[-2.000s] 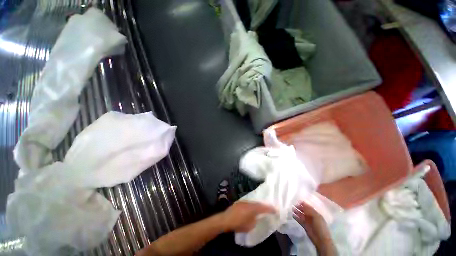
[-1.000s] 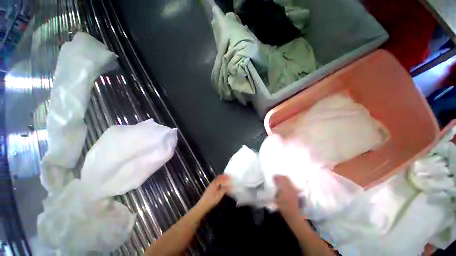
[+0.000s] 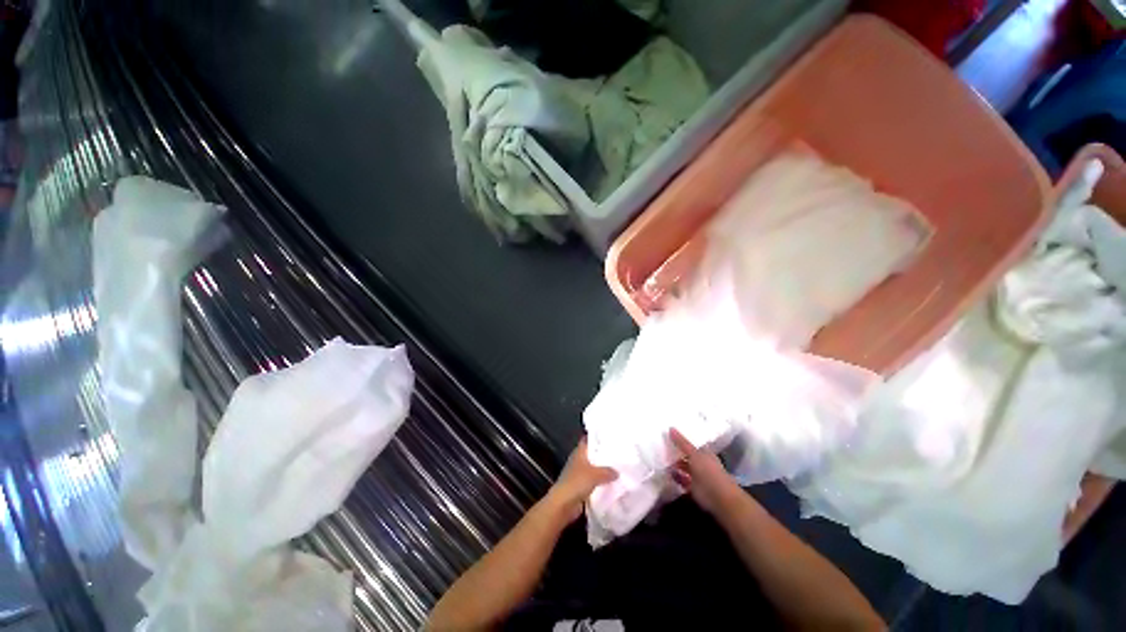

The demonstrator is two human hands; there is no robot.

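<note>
A bright white fabric piece [image 3: 692,383] is bunched in both hands and reaches over the near rim of the middle salmon bin [image 3: 975,148]. My left hand [image 3: 583,479] grips its lower left edge. My right hand [image 3: 695,469] grips it a little to the right, with fingertips partly hidden in the cloth. Off-white pieces [image 3: 827,241] lie inside the bin. Where the held piece ends among them is overexposed and cannot be told. More white fabric [image 3: 988,420] drapes over the right-hand salmon bin.
The grey bin [image 3: 692,154] beyond holds pale green pieces [image 3: 519,117] hanging over its corner and dark cloth [image 3: 556,35]. On the left, white cloths [image 3: 303,432] lie on the shiny slatted rack [image 3: 420,438]. Something blue [image 3: 1087,99] stands behind the bins at the upper right.
The view has shifted, so the bins sit higher. The hands have drawn closer together on the white fabric, which hangs in a narrower bunch between them than before.
</note>
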